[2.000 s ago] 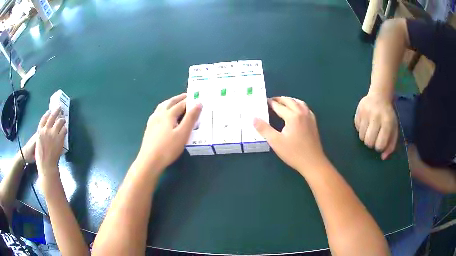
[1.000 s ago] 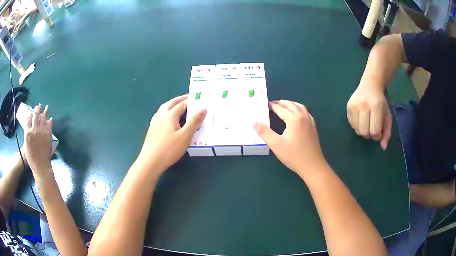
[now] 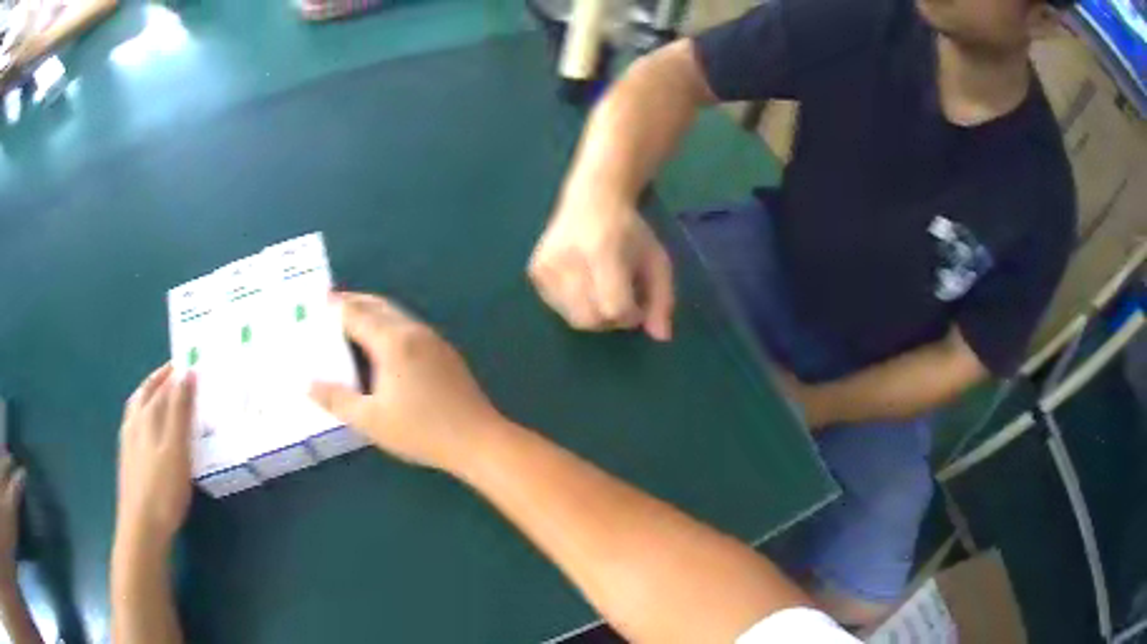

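A block of three white retail boxes [image 3: 258,365] lies side by side on the dark green table, green screen pictures facing up and blue-edged ends towards me. My left hand [image 3: 156,447] is against the block's left side. My right hand [image 3: 409,377] is against its right side, thumb on the top face. The block is held between both hands. The fingers on its far sides are partly hidden.
A person in a dark shirt [image 3: 906,189] sits at the right, with a fist [image 3: 606,271] over the table [image 3: 528,528]. An open brown carton [image 3: 987,604] with white boxes stands at bottom right, near a pipe rack [image 3: 1044,377]. Another person's hand [image 3: 10,503] shows at the left edge.
The view has turned right, so the block and my hands appear further left and tilted. The carton, the rack and more of the person at right now show. Both hands still hold the block.
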